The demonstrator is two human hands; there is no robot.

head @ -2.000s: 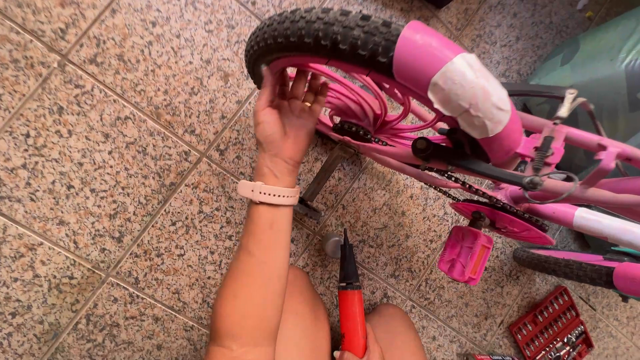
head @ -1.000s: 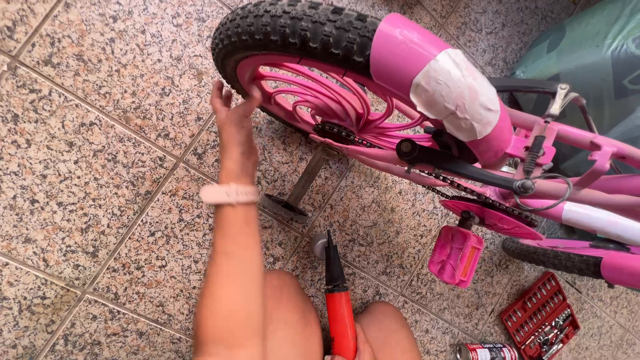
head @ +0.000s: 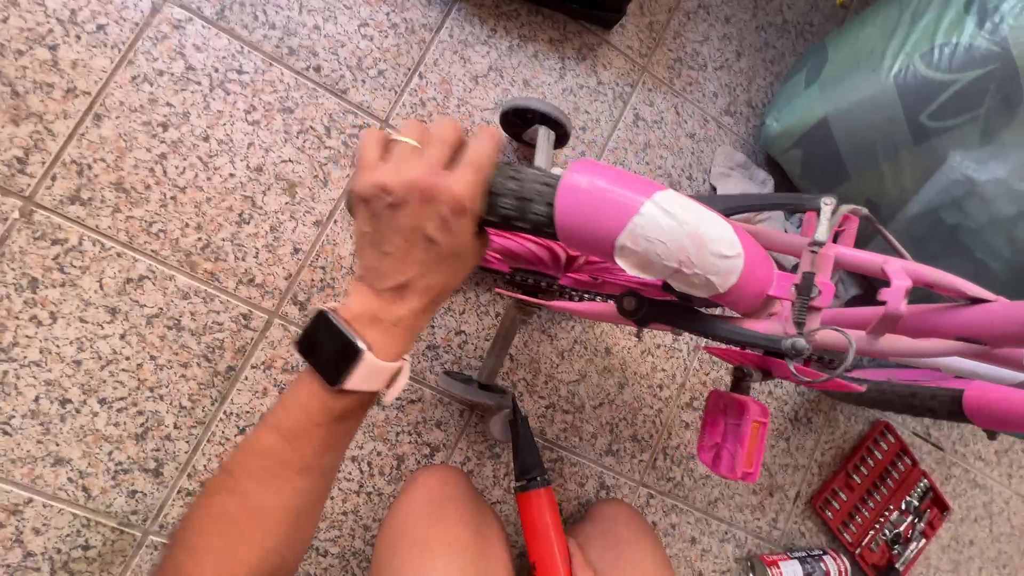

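Observation:
My left hand (head: pixel 424 204), with a ring and a pale-banded smartwatch (head: pixel 344 356), lies over the rear tire (head: pixel 522 200) of a pink child's bicycle, its fingers over the tread. A pink fender (head: pixel 608 196) with a white patch covers the tire to the right. Between my knees, a red and black hand pump (head: pixel 544 524) points up toward a training wheel (head: pixel 474 390). My right hand (head: pixel 582 558) shows only in part at the bottom edge, on the pump's red body. The other training wheel (head: pixel 534 122) is beyond the tire.
On the tiled floor (head: pixel 144 320) at the lower right lie an open red socket set (head: pixel 880 496) and a can (head: pixel 800 562). A pink pedal (head: pixel 734 436) sticks out toward me. A large green bag (head: pixel 896 120) stands at the upper right, a dark object (head: pixel 596 10) at the top.
My left hand has moved from the near side of the wheel to the top of the tire. The bicycle's rear now stands more upright, and the far training wheel has come into view.

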